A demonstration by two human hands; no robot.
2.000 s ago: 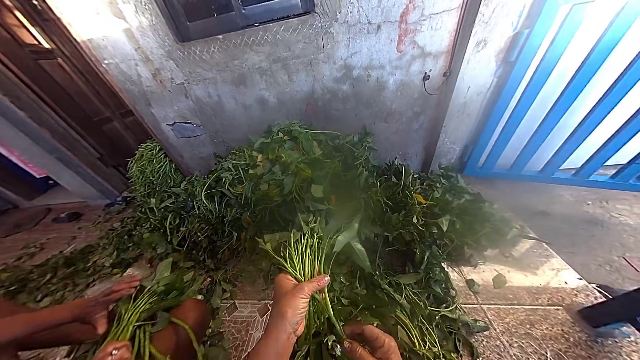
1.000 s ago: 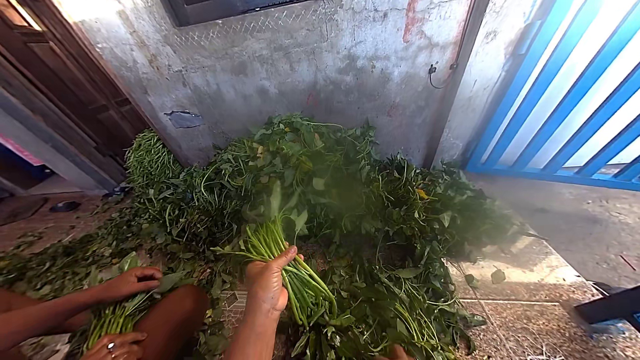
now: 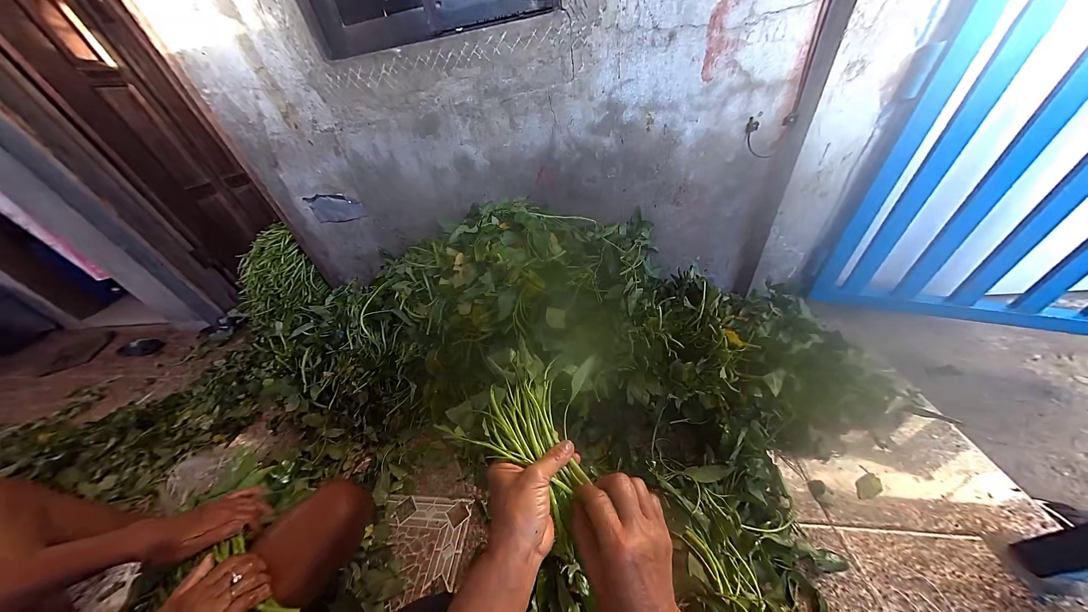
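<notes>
My left hand (image 3: 525,501) is closed around a bunch of green leafy stems (image 3: 523,421), whose upper stalks fan out above my thumb. My right hand (image 3: 625,531) is against the lower part of the same bunch, its fingers curled at the stems; what exactly they grip is hidden. Behind the bunch, a large heap of leafy greens (image 3: 510,280) lies against the wall. More cut stems (image 3: 722,561) lie on the floor to the right of my right hand.
At lower left, another person's hands (image 3: 225,544) hold greens beside a bent knee. A stacked pile of stems (image 3: 276,276) stands by the wooden door (image 3: 161,144). A concrete wall (image 3: 544,127) rises behind the heap, with a blue metal gate (image 3: 977,187) at right. Loose leaves litter the tiled floor (image 3: 429,540).
My right hand, mostly out of view a second ago, has come up to the bunch in my left hand. The bunch stands more upright now. The other person's hands have moved closer together.
</notes>
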